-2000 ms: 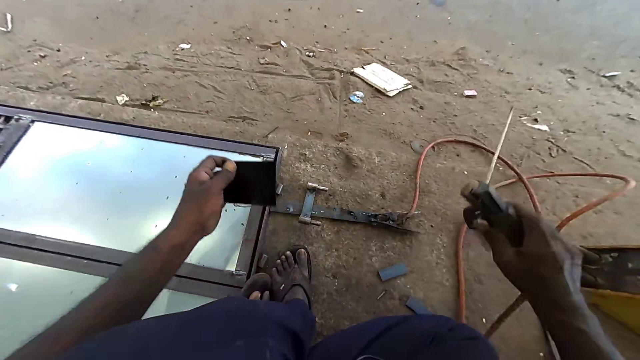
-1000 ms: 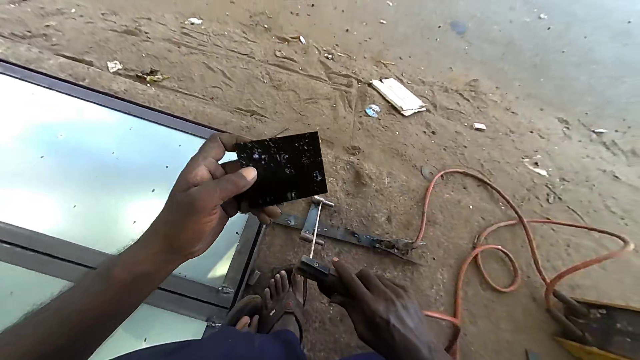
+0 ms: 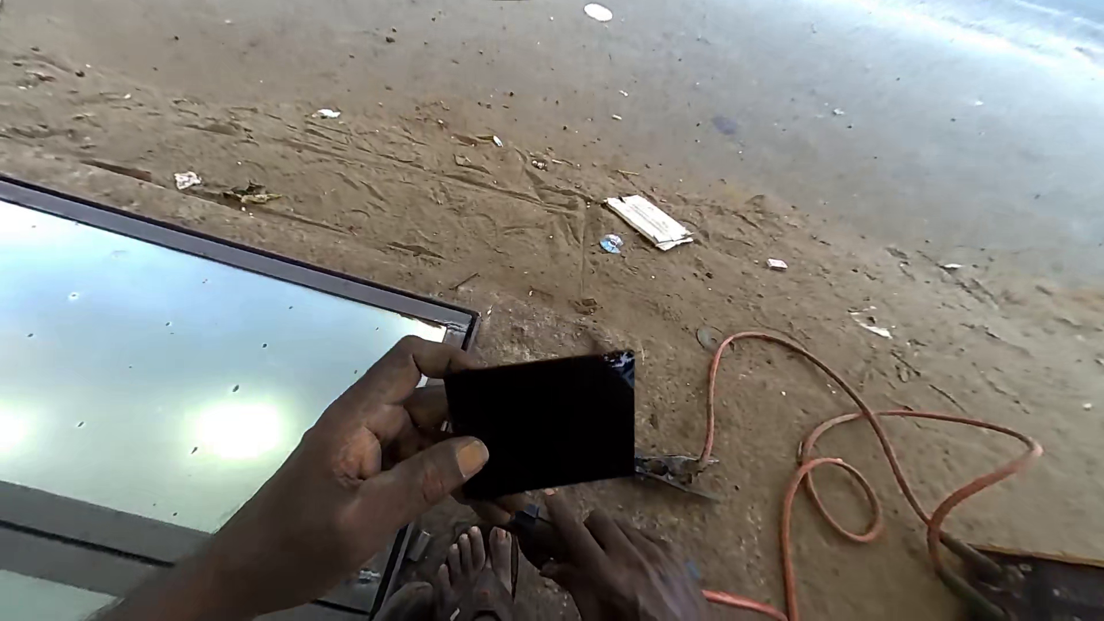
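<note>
A dark rectangular glass plate [image 3: 543, 423] is pinched along its left edge between the thumb and fingers of my left hand [image 3: 371, 474]. Below and behind the plate, my right hand [image 3: 612, 561] is closed around the dark handle of an electrode holder [image 3: 530, 526]; the rod seen in it earlier is hidden now. A metal clamp [image 3: 677, 470] lies on the ground just right of the plate, joined to an orange cable [image 3: 711, 397]. Left of my hands lies a framed glass panel [image 3: 172, 345] with a dark metal frame.
The orange cable loops across the sandy ground at right, toward a dark box-like object [image 3: 1052, 586] in the lower right corner. A flattened white carton [image 3: 649, 221] and litter lie further off. My sandalled feet [image 3: 479, 569] are beside the panel's frame.
My right hand has come in from the right with the holder and is now low behind the plate. My left hand has brought the dark plate nearer the camera, and it now covers the metal hinge-like piece.
</note>
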